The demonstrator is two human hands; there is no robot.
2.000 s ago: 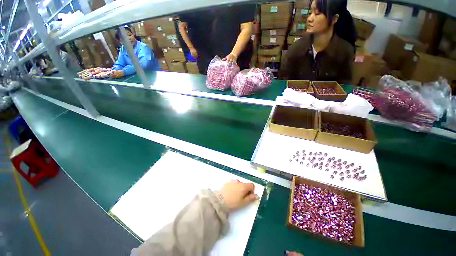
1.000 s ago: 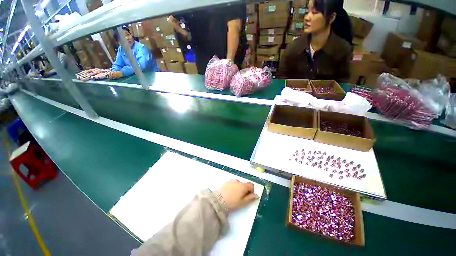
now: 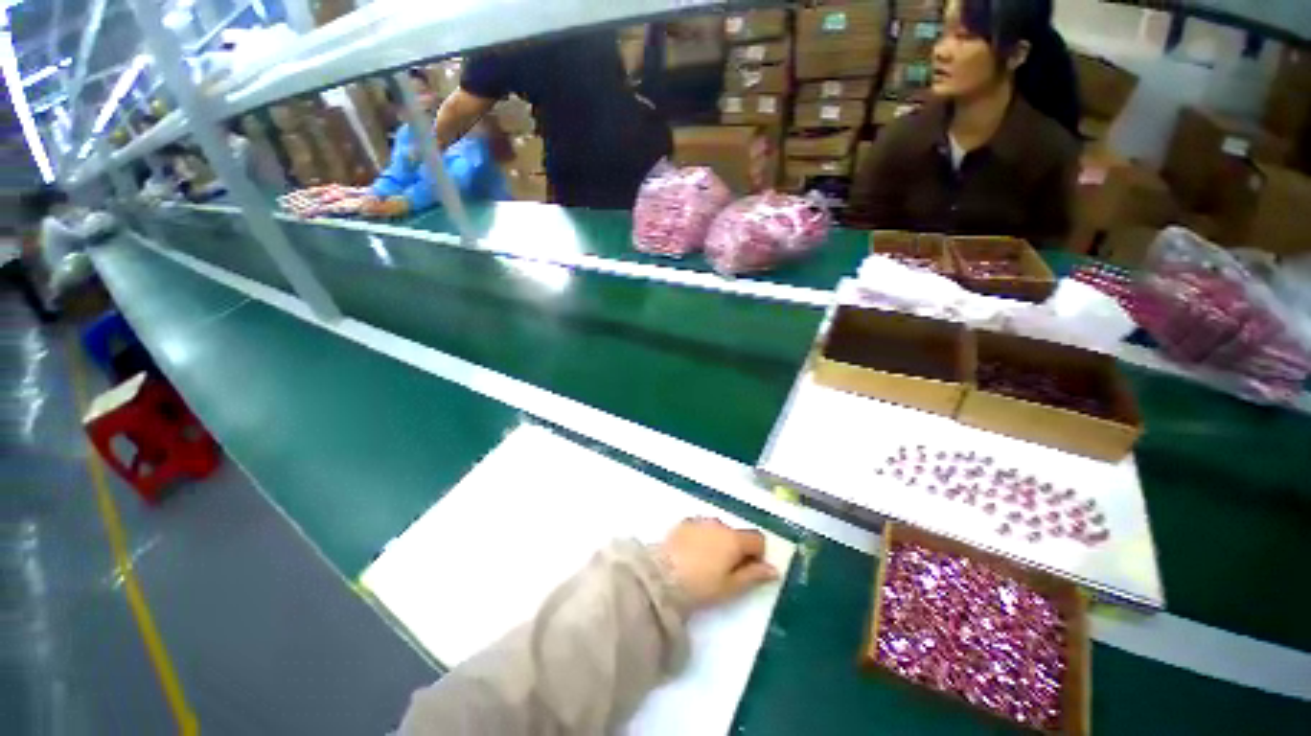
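My left hand (image 3: 719, 561) rests on the right part of a white work board (image 3: 503, 525), fingers curled down near its right edge. Whether it holds anything under the fingers cannot be seen. My right hand is not in view. A shallow cardboard box (image 3: 978, 633) full of glittering pink-purple parts stands on the green surface to the right of the board. Beyond it, a second white board (image 3: 848, 449) carries spaced-out small pink parts (image 3: 999, 493) and two cardboard boxes, the left one (image 3: 891, 357) dark inside, the right one (image 3: 1057, 388) with dark reddish parts.
White divider strips (image 3: 539, 403) cross the green line. Two bags of pink pieces (image 3: 762, 233), white wrapping (image 3: 978, 298), small brown boxes (image 3: 999, 266) and clear bags with pink-red sticks (image 3: 1222, 324) lie beyond. People are across the line; a red stool (image 3: 151, 436) stands left.
The view has shifted, so the scene sits further right. The standing person's hand has left the pink bag and that person has leaned left. My right fingertip, seen earlier at the bottom edge, is gone.
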